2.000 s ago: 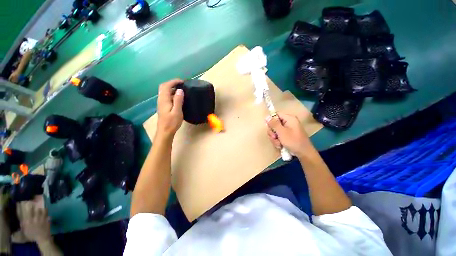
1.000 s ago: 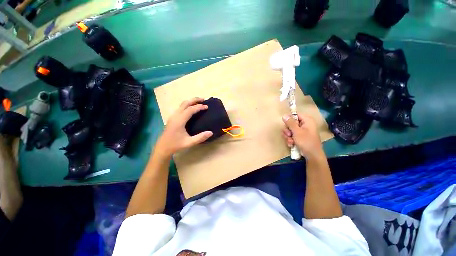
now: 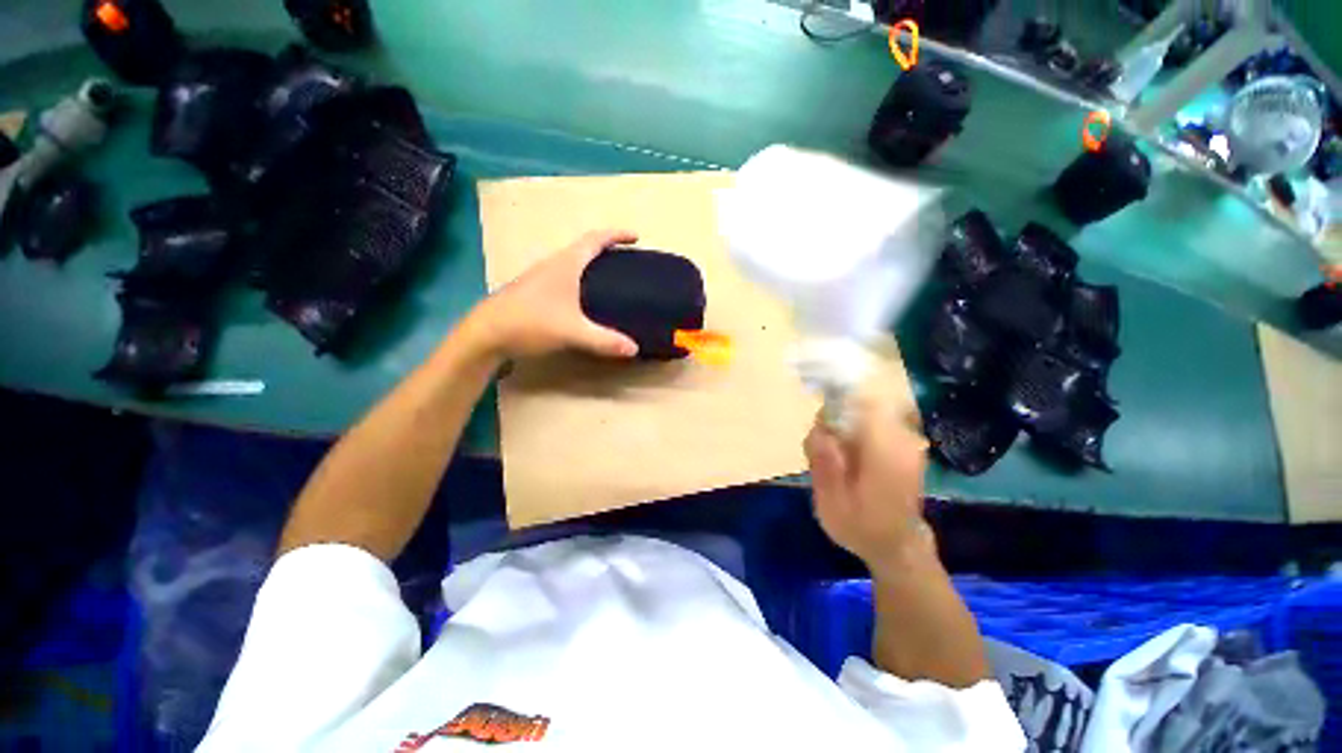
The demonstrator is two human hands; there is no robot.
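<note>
A black portable speaker [image 3: 643,299] lies on the tan cardboard pad [image 3: 589,471], an orange loop at its lower right. My left hand [image 3: 556,306] holds it from the left, thumb and fingers around its end. My right hand [image 3: 871,478] is closed around the handle of the mallet [image 3: 832,236]. The mallet's white-wrapped head is raised over the right part of the pad and blurred, apart from the speaker. Most of the handle is hidden by the hand and the blur.
Heaps of black shell pieces lie left [image 3: 353,191] and right [image 3: 1030,338] of the pad. Waiting speakers [image 3: 920,112] with orange loops stand on the far strip. A pale label strip [image 3: 215,389] is near the left heap. Blue crates [image 3: 1089,603] sit below the bench edge. A fan [image 3: 1275,127] is at the far right.
The view has turned to the right. The mallet has come up off the pad nearer the camera. The speaker has been turned so its long side lies roughly left to right, still in my left hand.
</note>
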